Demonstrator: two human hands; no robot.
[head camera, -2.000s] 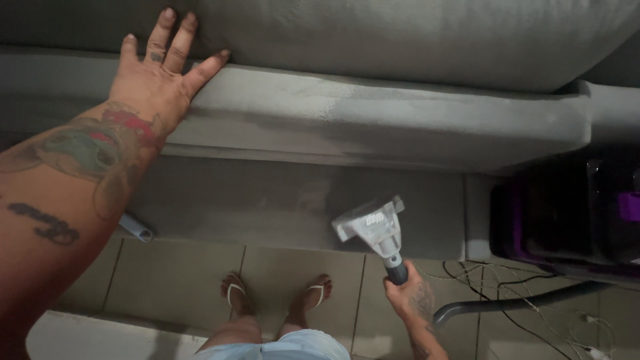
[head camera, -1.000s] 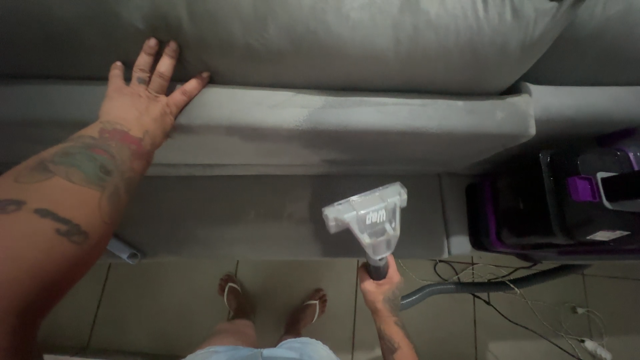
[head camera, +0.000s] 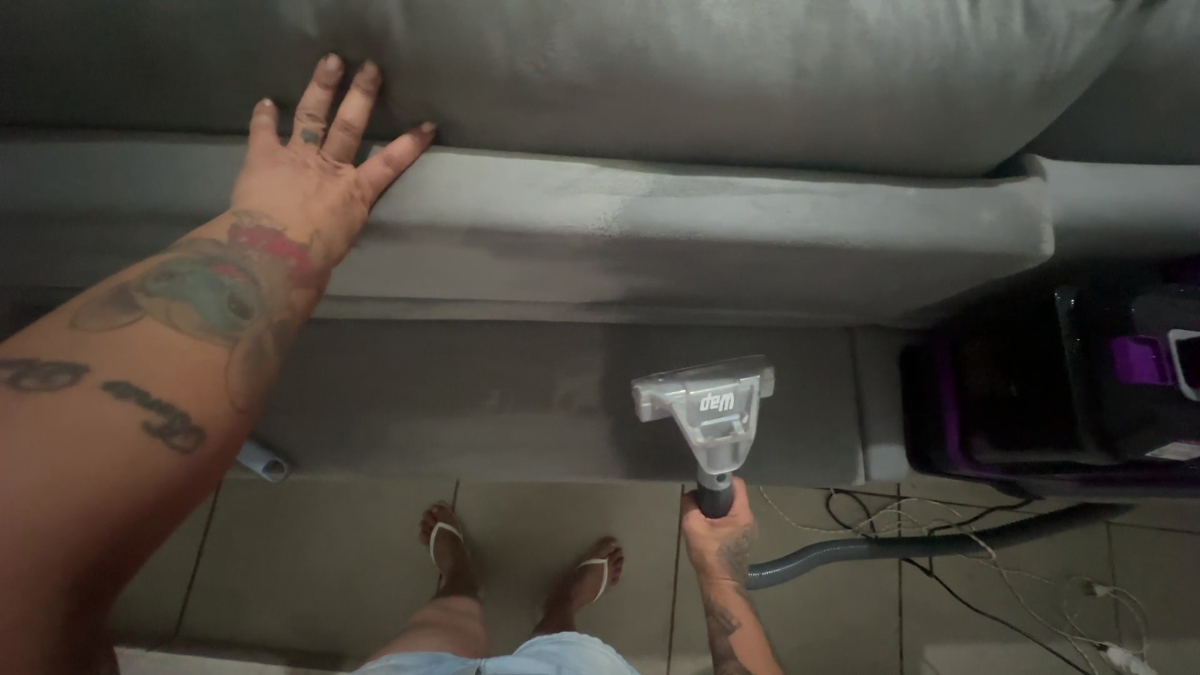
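My left hand (head camera: 314, 173) lies with spread fingers on a grey upholstered sofa, over the front edge of the seat cushion (head camera: 712, 220), fingertips against the large cushion (head camera: 656, 75) beyond it. Low on the right, my right hand (head camera: 720, 525) grips the dark handle of a clear plastic Wap upholstery nozzle (head camera: 727, 408). The nozzle's wide head is over the sofa's lower front panel (head camera: 450, 403); whether it touches the fabric I cannot tell. A darker patch of fabric shows around and to the right of it.
At the right stands a black and purple extractor machine (head camera: 1012, 403). A grey corrugated hose (head camera: 862, 551) and tangled cables (head camera: 1012, 600) lie on the tiled floor (head camera: 319, 562). A bluish tube end (head camera: 264, 461) shows below my left forearm. My feet in flip-flops are before the sofa.
The nozzle in my right hand has tilted and shifted slightly relative to the lower front panel. My left hand stays on the sofa cushion edge. The view has shifted somewhat.
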